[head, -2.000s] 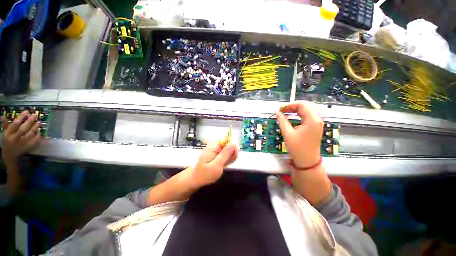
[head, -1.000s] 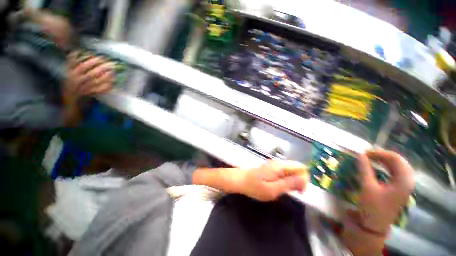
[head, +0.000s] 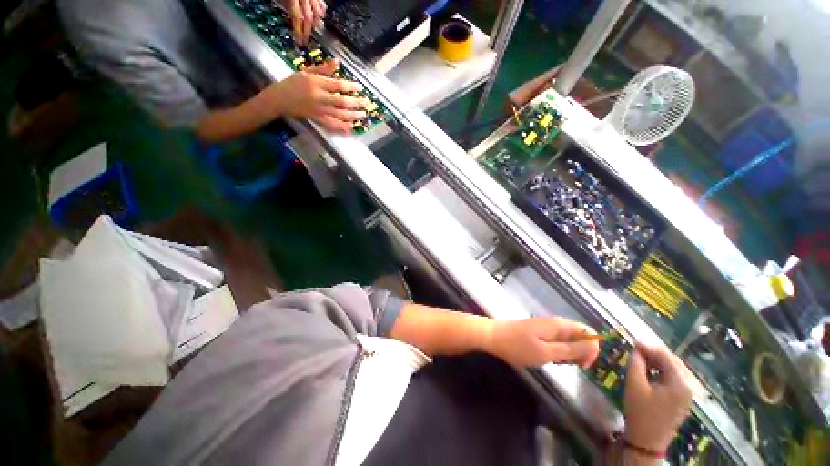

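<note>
My left hand (head: 548,342) is over the near rail and holds a few thin yellow wires (head: 592,336) between thumb and fingers. My right hand (head: 657,391) is just to its right over the circuit board panel (head: 612,366), fingertips pinched together; whether a part is between them cannot be told. The green panel with yellow block parts lies between the conveyor rails, partly hidden by my right hand. A black tray (head: 592,214) of small loose components and a bundle of yellow wires (head: 662,287) lie beyond the rails.
Another person's hands (head: 326,96) work on a panel at the upper left. A sample board (head: 537,125) stands left of the tray. A white fan (head: 651,102), a tan ring (head: 769,378) and a yellow roll (head: 454,41) are beyond. White sheets (head: 109,314) lie lower left.
The view has swung left, bringing the neighbouring worker, fan and white sheets into view. My hands now appear farther right and closer together, still at the panel.
</note>
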